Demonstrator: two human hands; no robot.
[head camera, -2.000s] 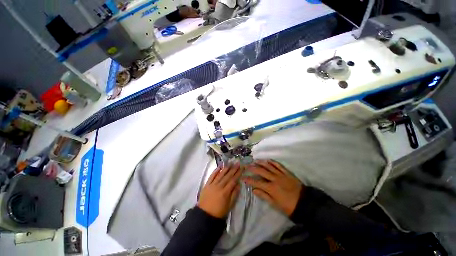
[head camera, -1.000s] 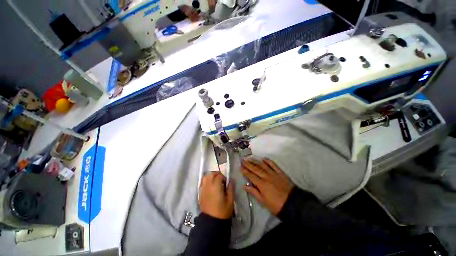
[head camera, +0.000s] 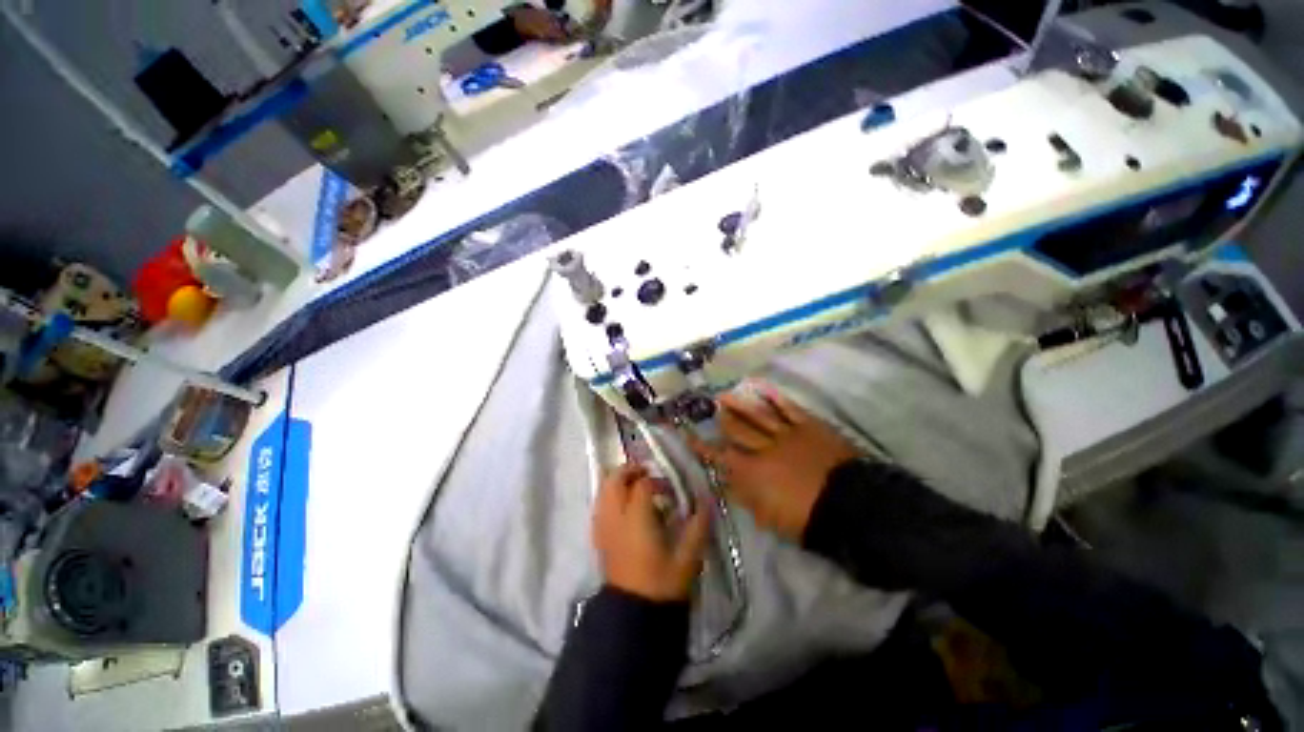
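A light grey garment piece (head camera: 494, 551) lies on the white table under the sewing machine head (head camera: 801, 236). My left hand (head camera: 648, 532) is below the needle area, fingers closed on the garment's pale edge. My right hand (head camera: 779, 458) is close beside the presser foot area, fingers bent on the cloth; whether it grips is unclear. A shiny zipper (head camera: 735, 565) curves down between my hands. The needle and presser foot are mostly hidden by machine parts and my right fingers.
The table's blue JACK label (head camera: 276, 526) is at left. Small dark tools (head camera: 1183, 343) lie under the machine arm at right. Blue-handled scissors (head camera: 486, 79) and another person's hand (head camera: 541, 23) are at the opposite table. Clear plastic (head camera: 501, 246) lies beyond the machine.
My left hand has moved slightly right and up with the pale edge. My right hand has moved up beside the needle area. The garment's left side has shifted right, and cloth under the arm has bunched.
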